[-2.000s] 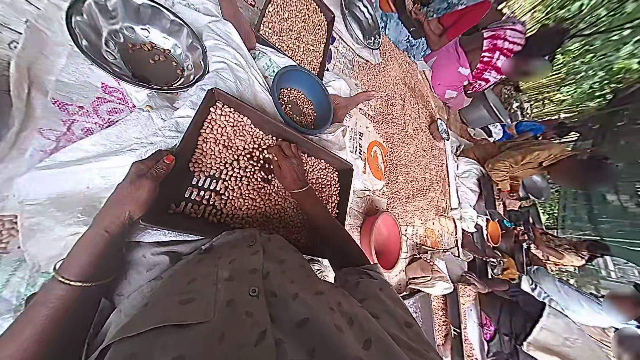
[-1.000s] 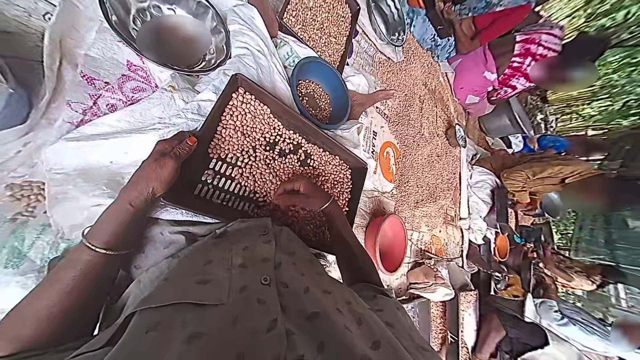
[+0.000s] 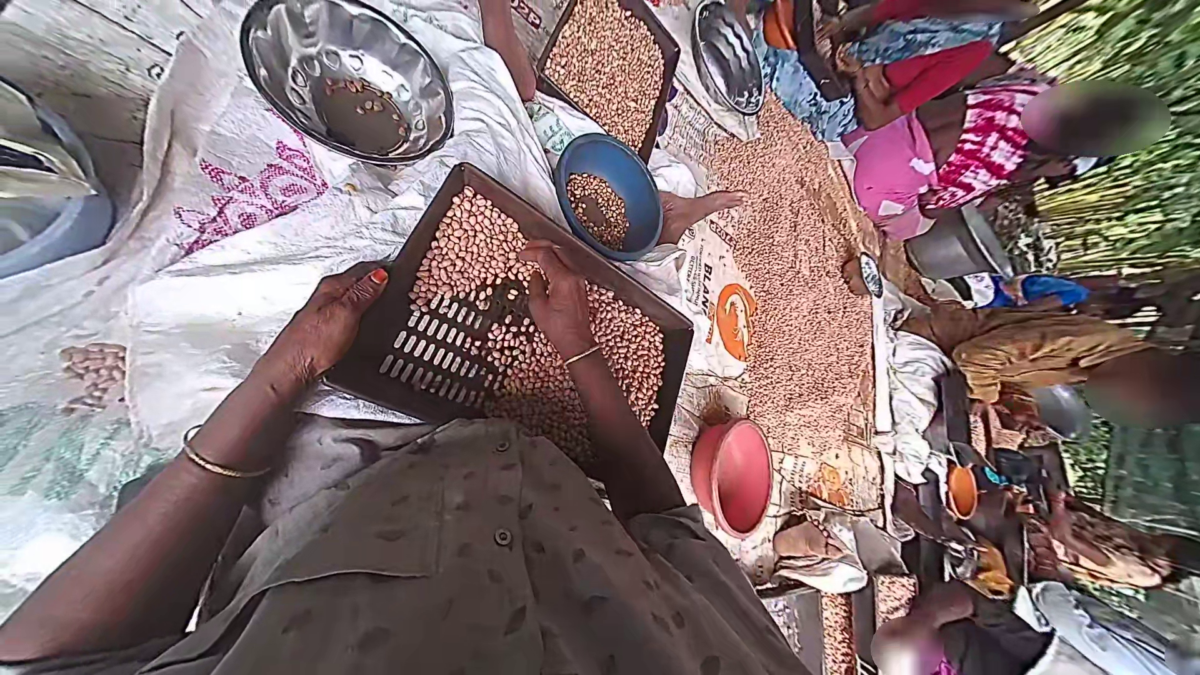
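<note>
A dark rectangular slotted tray (image 3: 677, 375) rests tilted at my lap, much of its floor covered by pale shelled nuts or beans (image 3: 469, 230). My left hand (image 3: 328, 323) grips its left edge, the thumb over the rim. Over the middle of the tray is my right hand (image 3: 558, 295), its fingers bent down at the nuts; whether they pinch any is hidden. Bare slots show between the two hands. Just beyond the tray's far edge stands a blue bowl (image 3: 609, 197) with some nuts in it.
A steel basin (image 3: 347, 80) with a few nuts stands at the upper left on white sacking (image 3: 216, 309). Another filled tray (image 3: 607, 70) lies beyond the blue bowl. Right of me are a pink-red bowl (image 3: 733, 476) and a wide spread of nuts (image 3: 802, 281). Several people sit at the right.
My right hand has moved from the near part of the tray toward its middle. My left hand keeps its hold on the tray's left edge.
</note>
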